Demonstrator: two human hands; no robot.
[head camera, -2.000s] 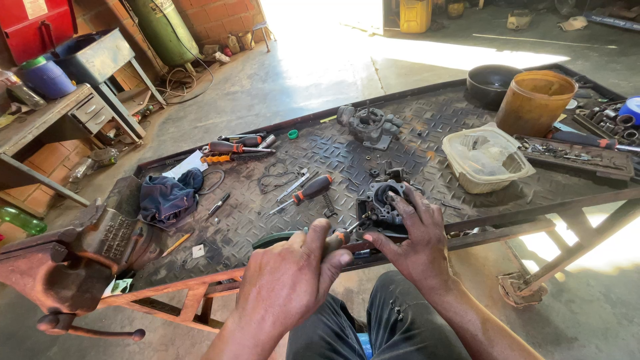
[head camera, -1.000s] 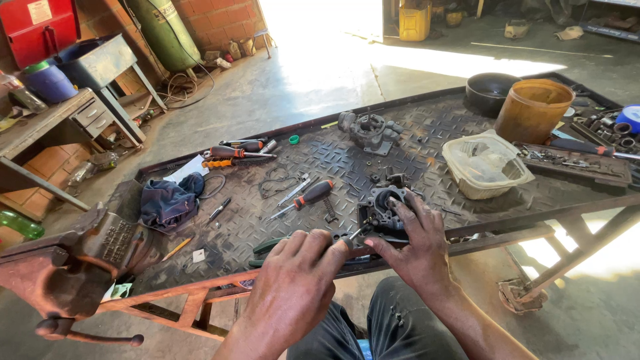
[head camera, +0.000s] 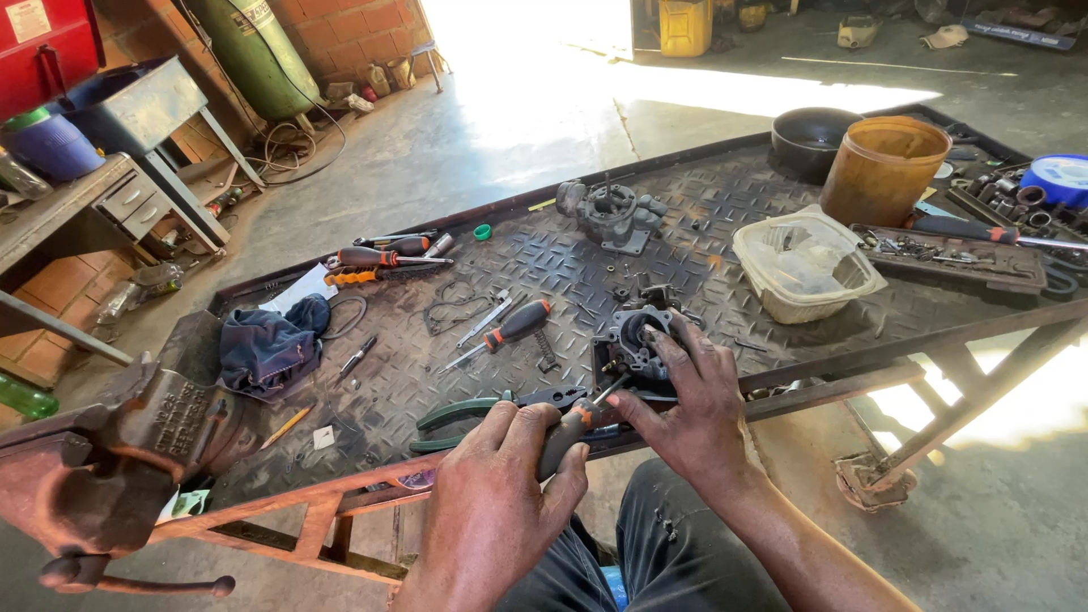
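My left hand (head camera: 501, 476) grips the black and orange handle of a screwdriver (head camera: 568, 435); its shaft points up and right to the near edge of a carburetor body (head camera: 633, 336). Around the right side of that body my right hand (head camera: 693, 382) is closed, with fingers on its top and the thumb by the screwdriver's tip. Green-handled pliers (head camera: 463, 415) lie just beyond my left hand. Another screwdriver (head camera: 518, 325) rests on the metal bench top, beside a small spring (head camera: 545, 348). A second carburetor part (head camera: 614, 212) stands farther back.
A bench vise (head camera: 110, 459) is at the left, near a dark blue cloth (head camera: 272, 344). More screwdrivers (head camera: 387, 255) lie at the back left. To the right stand a clear plastic tub (head camera: 803, 263), a brown container (head camera: 884, 170), a black bowl (head camera: 812, 140) and a tray of small parts (head camera: 952, 255).
My left hand has shifted its hold, so more of the screwdriver's handle shows than one second ago. My right hand stays on the carburetor body.
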